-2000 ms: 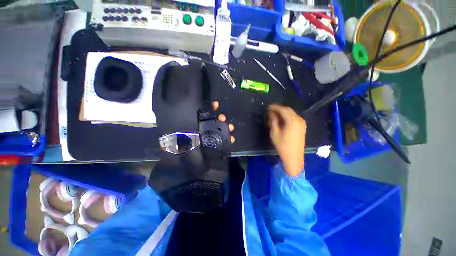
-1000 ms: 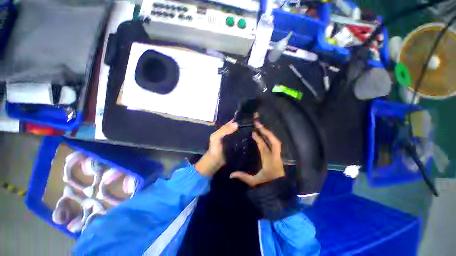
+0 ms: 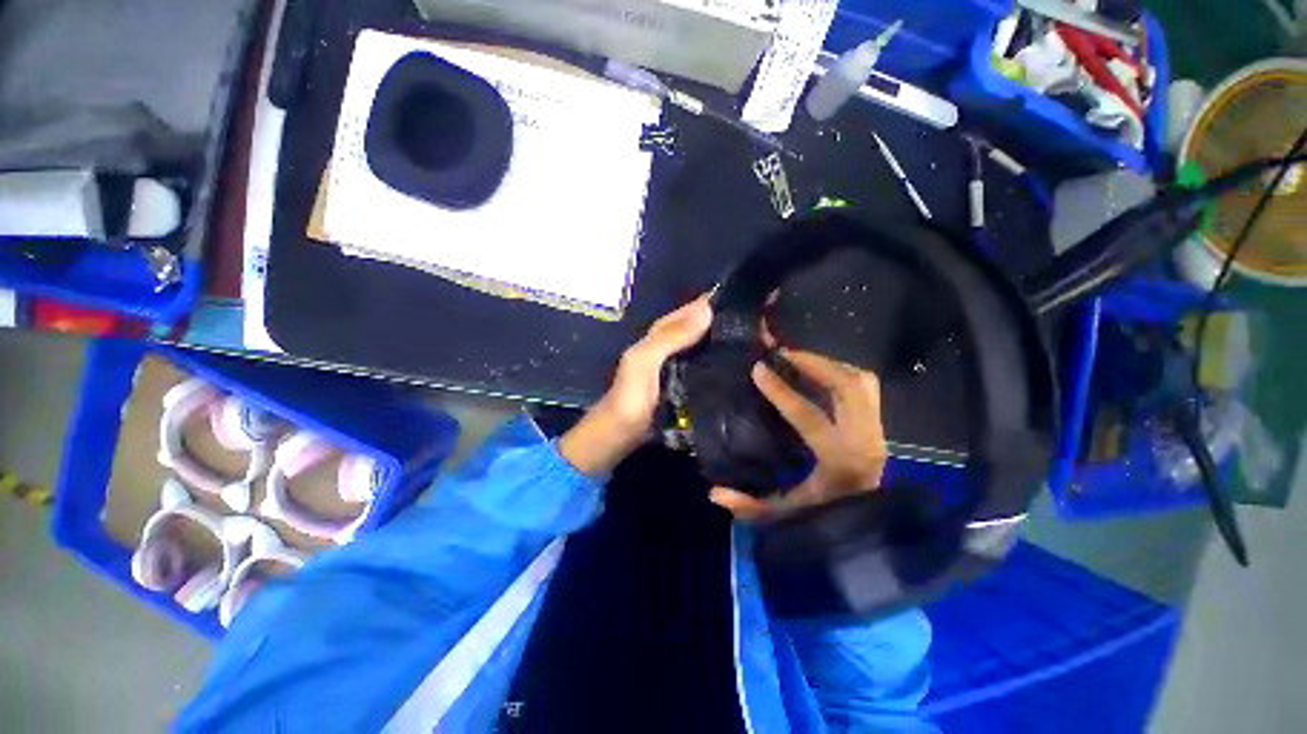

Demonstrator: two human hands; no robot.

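Observation:
Black over-ear headphones [image 3: 996, 344] are held at the bench edge, with the wide headband curving to the right. My left hand [image 3: 645, 380] grips the left side of one ear cup [image 3: 738, 416]. My right hand [image 3: 839, 430] is spread over the same cup from the right, its fingers on the black surface. Small yellowish and light details show at the cup's left edge beside my left fingers; what they are is too small to tell. The other cup [image 3: 846, 559] hangs below my right wrist. A black ear pad [image 3: 439, 129] lies on the white papers [image 3: 573, 194].
A black mat [image 3: 430, 337] covers the bench. Tweezers [image 3: 903, 175] and a pale pen-like tool lie at the back. The electric screwdriver [image 3: 1111, 258] hangs at right. White-and-pink headphones [image 3: 318, 485] sit in a blue tray at lower left. A large blue bin [image 3: 1068, 631] stands at lower right.
The headphones have swung from the left to the right side of my hands. My right hand has left the mat and joined my left on the cup. The view has shifted.

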